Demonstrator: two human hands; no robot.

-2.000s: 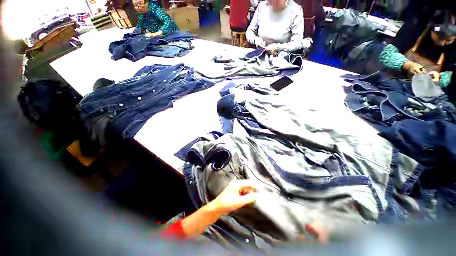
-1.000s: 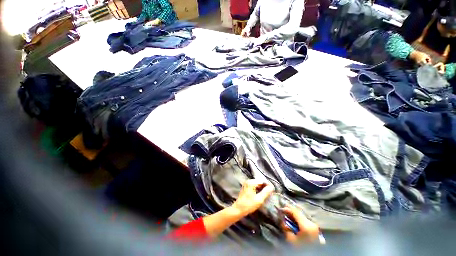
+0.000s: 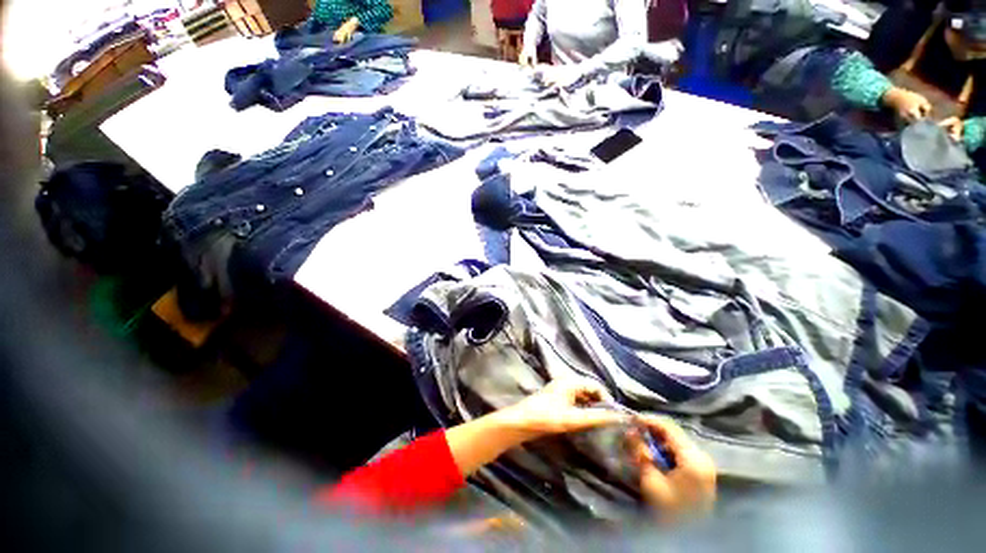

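Observation:
A pale grey inside-out denim garment (image 3: 692,313) with dark blue edges lies over the near table edge, a dark rolled loop at its left. My left hand (image 3: 562,408), in a red sleeve, pinches the cloth near a seam at the front. My right hand (image 3: 676,467) is close beside it at the right, closed around small dark bluish thread snips (image 3: 657,449). The blades are mostly hidden by the fingers and too blurred to tell. The fingertips of both hands nearly meet at the seam.
A white table (image 3: 362,259) holds a dark denim garment (image 3: 308,184) with shiny buttons at the left, a black phone (image 3: 616,145), a pale garment (image 3: 541,106) beyond and dark denim (image 3: 833,184) at the right. Other people work around the far and right sides.
My left hand has moved right along the cloth, more red sleeve showing. My right hand, blurred at first, has come up beside it with the snips. The view has shifted slightly.

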